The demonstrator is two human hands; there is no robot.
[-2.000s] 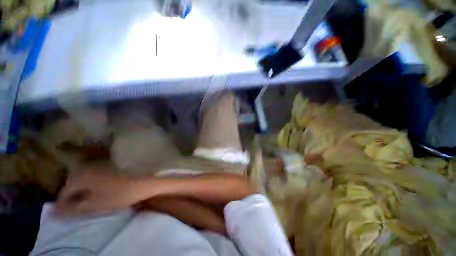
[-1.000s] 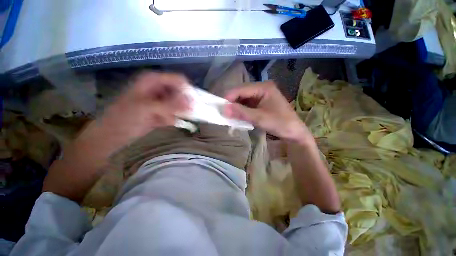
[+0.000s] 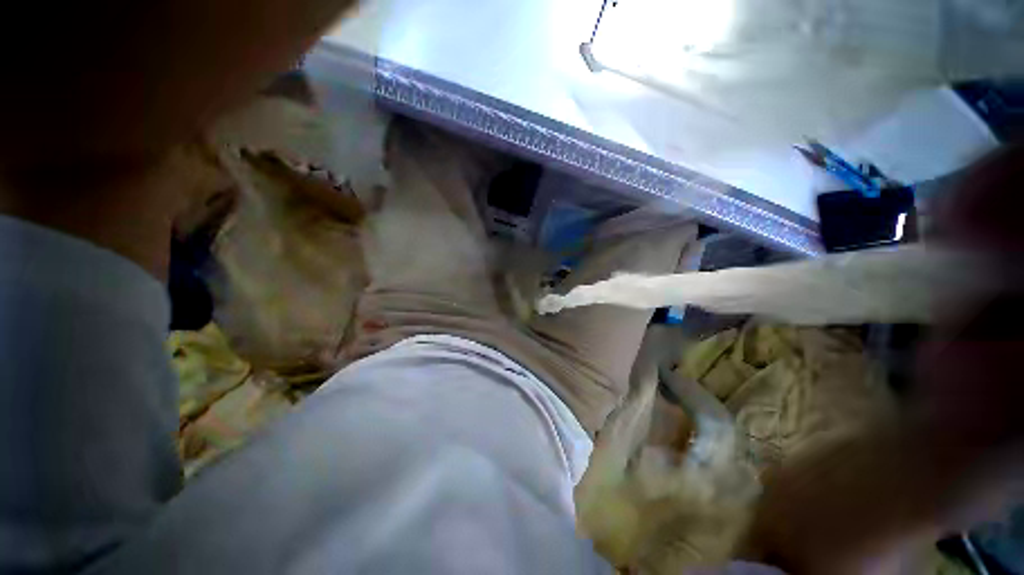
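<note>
A pale, narrow cloth strip (image 3: 719, 290) runs across the right half, its free end over my lap. Its other end goes into my right hand (image 3: 977, 303), which is very close to the camera, dark, blurred and cut off by the right edge. The fingers are not clear. My left hand or forearm (image 3: 168, 101) is a large dark blur at the upper left; its fingers cannot be made out, nor whether it holds anything.
The white table (image 3: 483, 56) has a ruler band (image 3: 539, 135) along its front edge. A black phone (image 3: 865, 217) and blue-handled tools (image 3: 840, 166) lie at its right. Sheer fabric (image 3: 337, 112) hangs over the edge at the left. Yellowish cloth (image 3: 775, 371) is heaped below.
My hands held a white piece together over the lap; now they are far apart and close to the camera. The strip trails from the right hand. The view has tilted.
</note>
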